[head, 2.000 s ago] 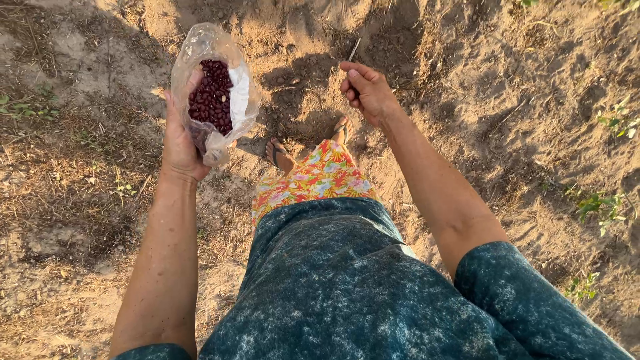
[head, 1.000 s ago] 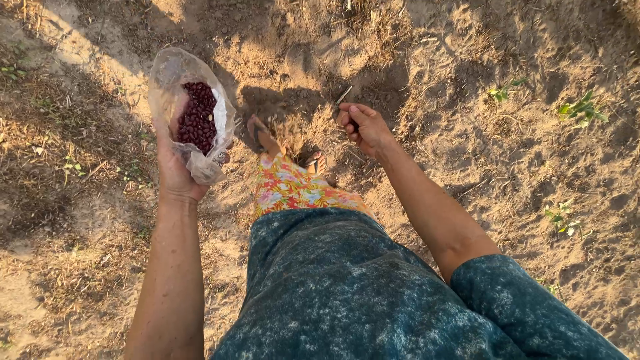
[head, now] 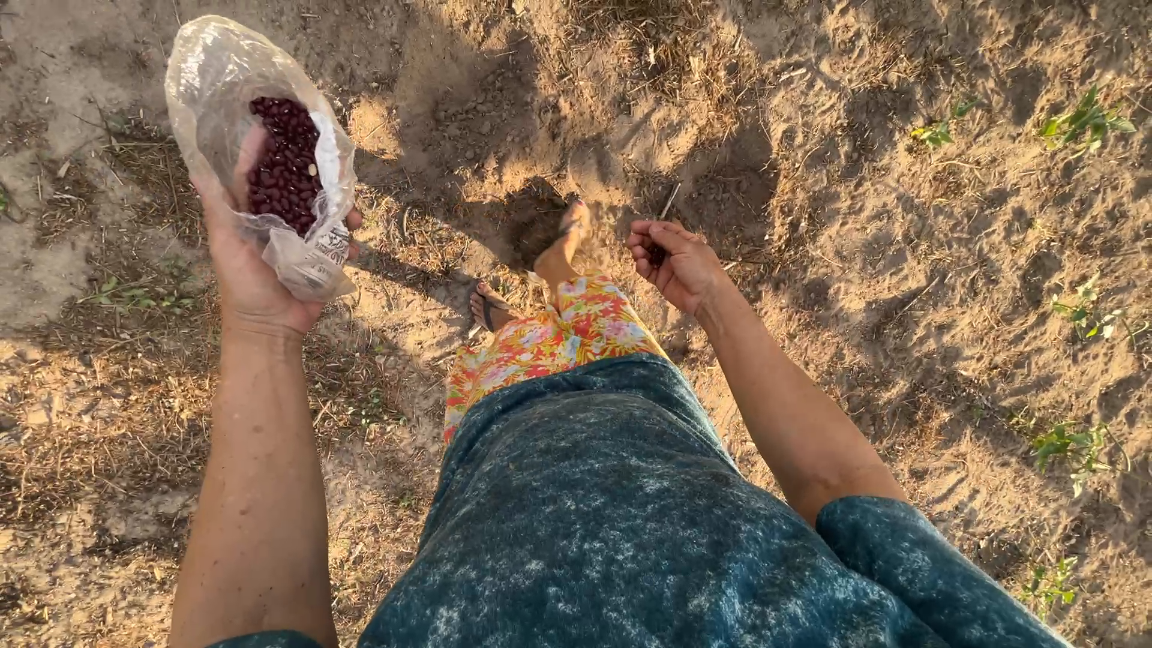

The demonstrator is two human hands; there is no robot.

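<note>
My left hand [head: 256, 270] holds up a clear plastic bag [head: 211, 99] from below, its mouth wide. Dark red beans [head: 286, 166], with one pale one among them, lie inside beside a white patch of the bag; black writing shows near its gathered lower end. At the centre right, my right hand [head: 673, 256] is curled, palm side partly up, around a few dark red beans [head: 657, 255]. A thin, pale, stick-like thing [head: 670, 201] juts up just beyond its fingers; whether the hand grips it cannot be told.
Dry, uneven sandy soil [head: 900, 297] with straw bits surrounds my feet in dark flip-flops [head: 490, 310]. Small green plants [head: 1086, 121] grow in a loose line along the right side. A shaded hollow [head: 535, 225] lies by the farther foot. Dry grass [head: 108, 423] covers ground at the left.
My feet have shifted in a step, with the right foot now farther forward than the left. Both hands keep their hold, and the view has moved over the ground.
</note>
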